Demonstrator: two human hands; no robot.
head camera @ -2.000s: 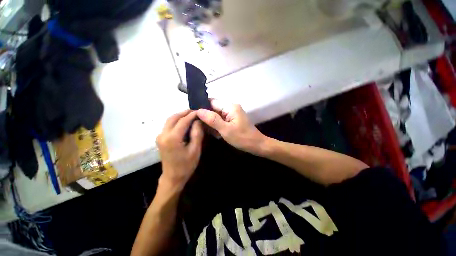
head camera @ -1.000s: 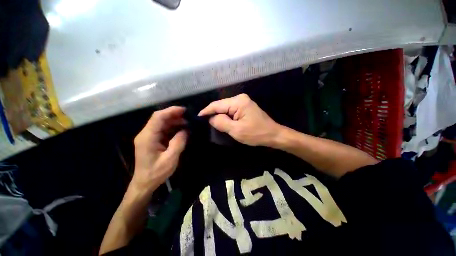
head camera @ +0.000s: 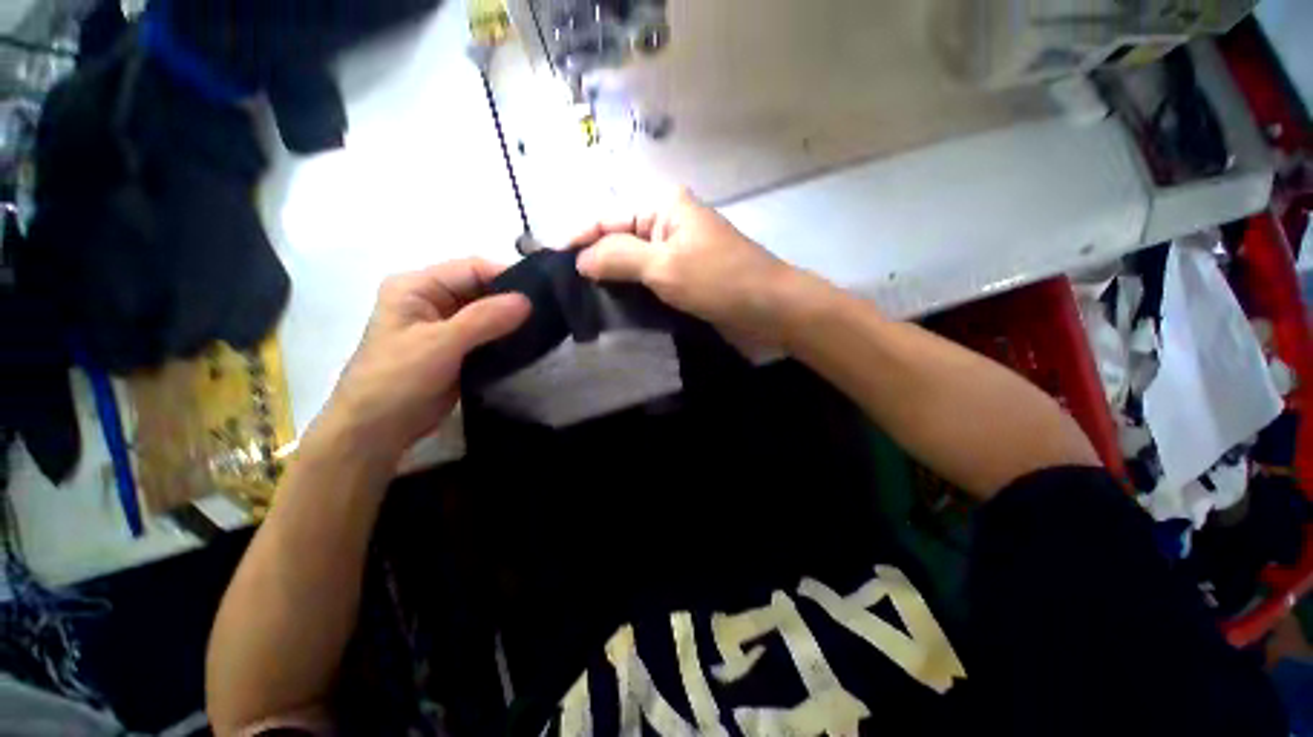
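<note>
A black garment piece (head camera: 576, 324) is stretched between both hands at the front edge of the white machine table; a paler grey patch shows below its upper edge, and the rest hangs toward the lap. My left hand (head camera: 432, 338) pinches its left side between thumb and fingers. My right hand (head camera: 684, 267) pinches its upper edge right of the middle. The presser foot area (head camera: 590, 127) of the sewing machine is above the hands, with a yellow spot, and no cloth is seen under it. The narrow band cannot be told apart from the piece.
Stacked black cut pieces (head camera: 159, 216) with a blue strip lie on the table's left. Yellow printed tape (head camera: 252, 418) marks the left edge. The machine head (head camera: 864, 72) is at the top. A red scrap basket (head camera: 1051, 353) with white scraps is at the right. Dark tools (head camera: 1188, 123) lie at the right end.
The hands have risen from the lap to the table edge and spread the cloth open. Two seconds ago they held a narrow black strip pointing up over the table. The view has shifted.
</note>
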